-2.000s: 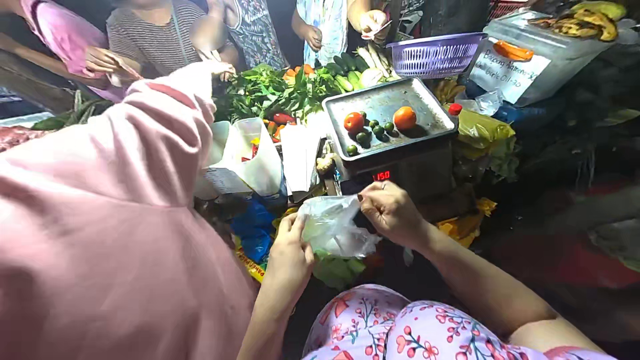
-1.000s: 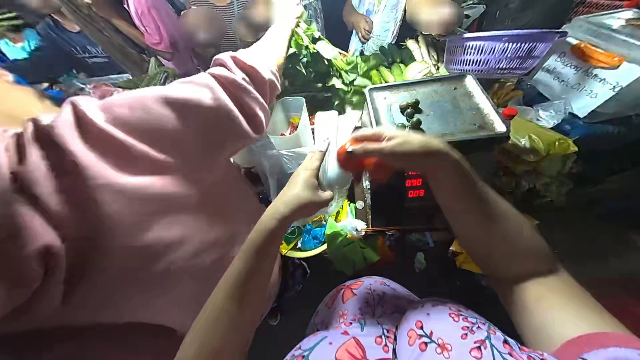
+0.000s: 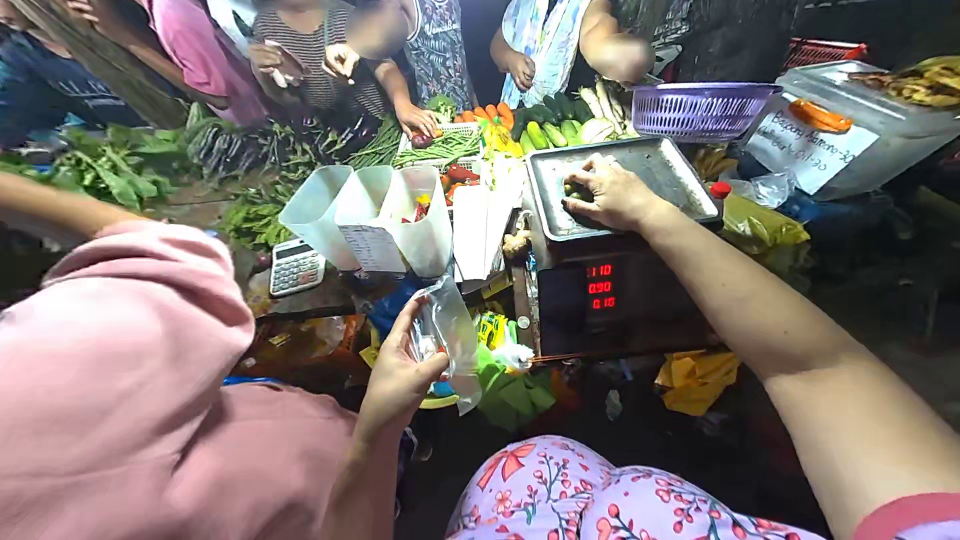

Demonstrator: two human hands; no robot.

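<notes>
My left hand [image 3: 405,367] grips a clear plastic bag [image 3: 450,330], held upright in front of the stall; what lies inside is hard to make out. On the metal tray [image 3: 667,180] of a digital scale [image 3: 577,307], the fingers of my right hand [image 3: 611,191] close around small dark green round fruits [image 3: 574,191], partly hidden under them. Red digits glow on the scale below the tray. No tomato shows on the tray.
Left of the scale stand translucent plastic containers [image 3: 360,210] and a calculator [image 3: 297,268]. A purple basket [image 3: 701,112] and a lidded bin [image 3: 892,135] are at the right. A person in pink [image 3: 135,375] is close on the left. Several people stand across the vegetables.
Two tomatoes lay on the tray two seconds ago; one second ago my right hand held something red by the bag. Now that hand is on the tray at the small green fruits.
</notes>
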